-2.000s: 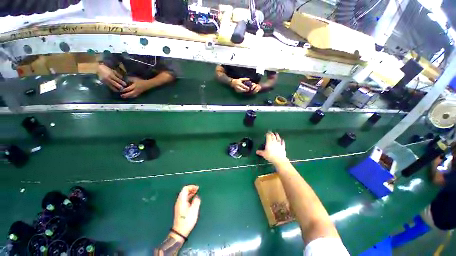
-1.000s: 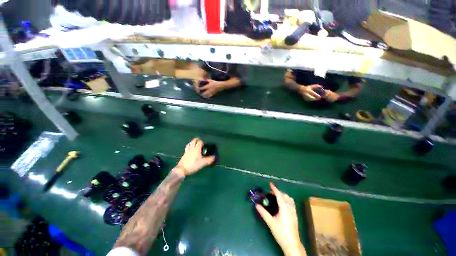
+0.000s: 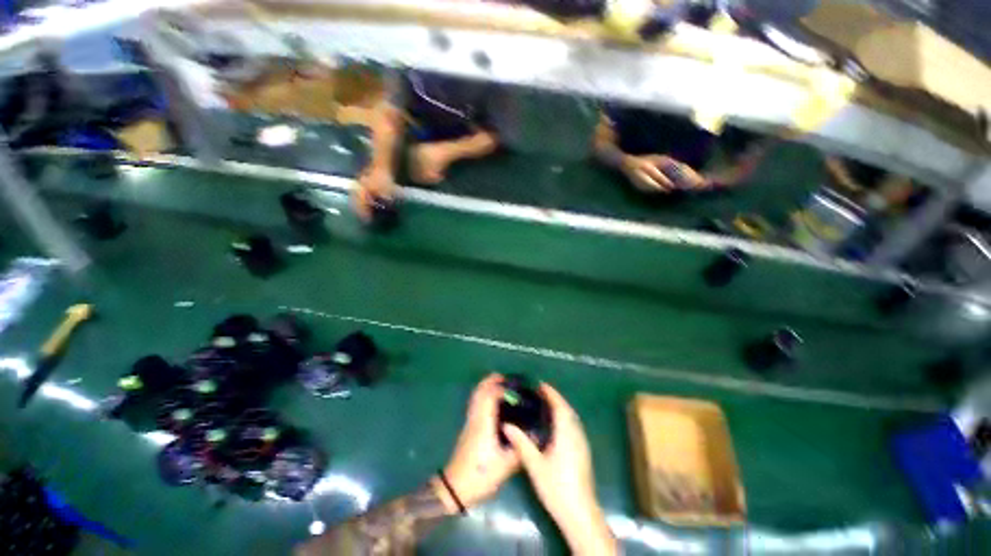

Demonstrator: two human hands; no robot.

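My left hand [image 3: 485, 447] and my right hand [image 3: 563, 462] hold a black cylindrical unit [image 3: 525, 413] between them, above the green table. A green dot shows on its upper left side. The palms and fingers hide much of the unit. A partly assembled unit [image 3: 354, 356] with its wired disc beside it lies to the left, next to a cluster of similar black units [image 3: 217, 396] with green dots and round discs. The picture is blurred, so fine parts cannot be told.
A cardboard tray [image 3: 641, 462] with small brownish pieces stands right of my hands. Single black cylinders [image 3: 773, 349] stand farther right. A blue bin [image 3: 932, 462] is at far right, a yellow-handled tool [image 3: 65, 332] at far left. Two people's hands work across the pale rail [image 3: 565, 217].
My left hand has left the unit near the cluster and joined my right hand around one black unit. A person across now reaches to a black cylinder at the rail.
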